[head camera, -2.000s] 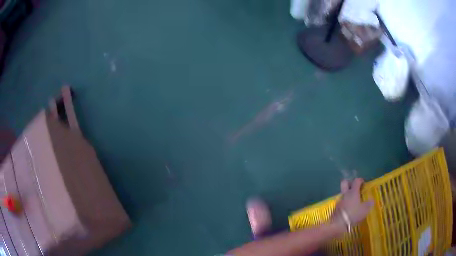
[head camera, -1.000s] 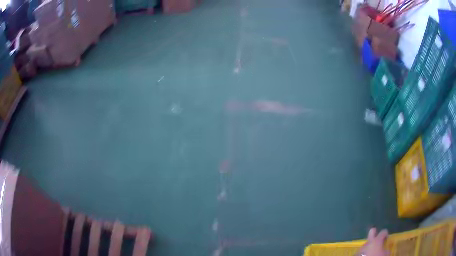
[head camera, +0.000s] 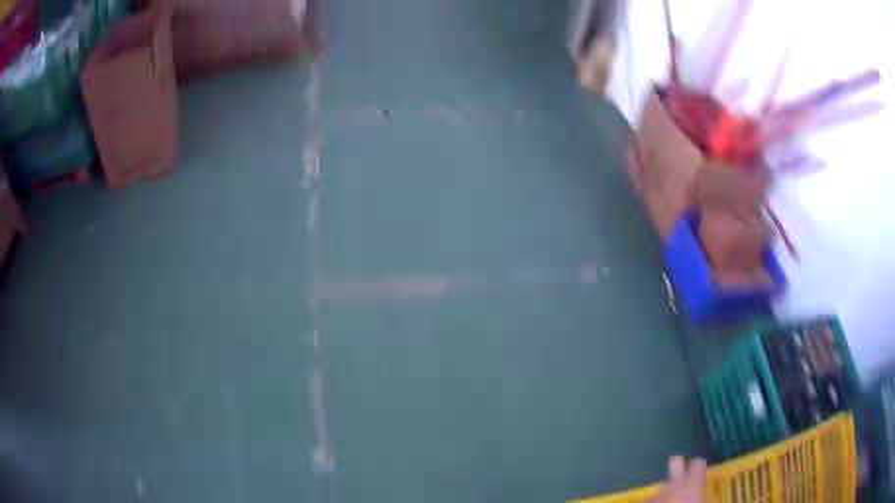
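A yellow slatted crate (head camera: 785, 470) shows at the lower right, cut off by the bottom edge of the picture. My left hand (head camera: 684, 481) is at the bottom edge, with its fingers over the crate's upper rim. Only the fingers and part of the hand show, and they are blurred. My right hand is out of the picture. The inside of the crate is hidden.
A green crate (head camera: 736, 408) holding dark items stands at the right beyond the yellow crate. A blue bin (head camera: 721, 300) and cartons (head camera: 670, 157) with red things line the white wall. Another carton (head camera: 132, 118) stands at the upper left. The green floor (head camera: 471, 373) has worn lines.
The view has moved forward along the floor. The pallet at the lower left has left the picture, and the blue bin and cartons look nearer. My left hand stays on the yellow crate's rim.
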